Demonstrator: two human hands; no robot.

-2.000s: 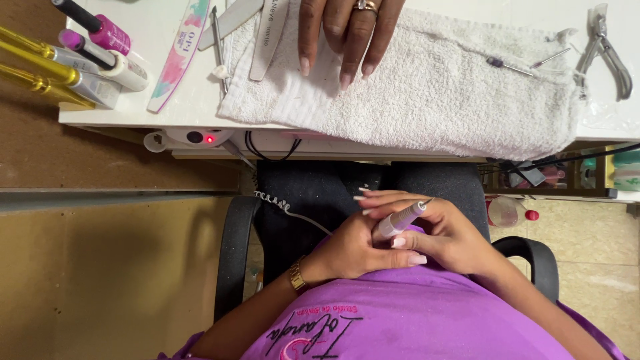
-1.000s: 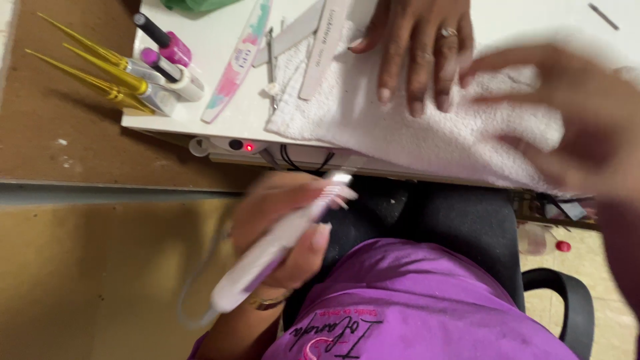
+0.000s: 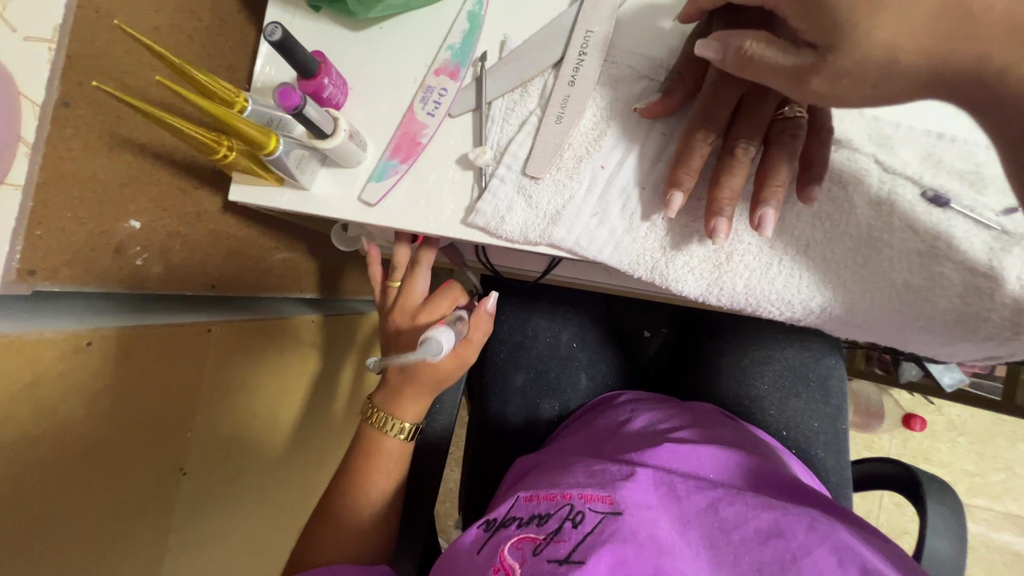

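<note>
My left hand, with a gold watch at the wrist, holds a white electric nail drill handpiece between thumb and palm. Its other fingers reach to a device under the table's edge, where a red light shows. My right hand lies across the back of another person's hand; whether it grips is unclear. That person's hand rests palm down with a ring on one finger, on a white towel. A grey nail file lies beside it on the towel.
Left on the white table stand nail polish bottles and gold-capped bottles. A colourful nail file and a metal cuticle pusher lie nearby. A purple-ended tool is on the towel at right. Below is a black chair.
My hands were together at my lap at first. My left hand has moved with the drill to the device under the table; my right hand has come up over the other person's hand.
</note>
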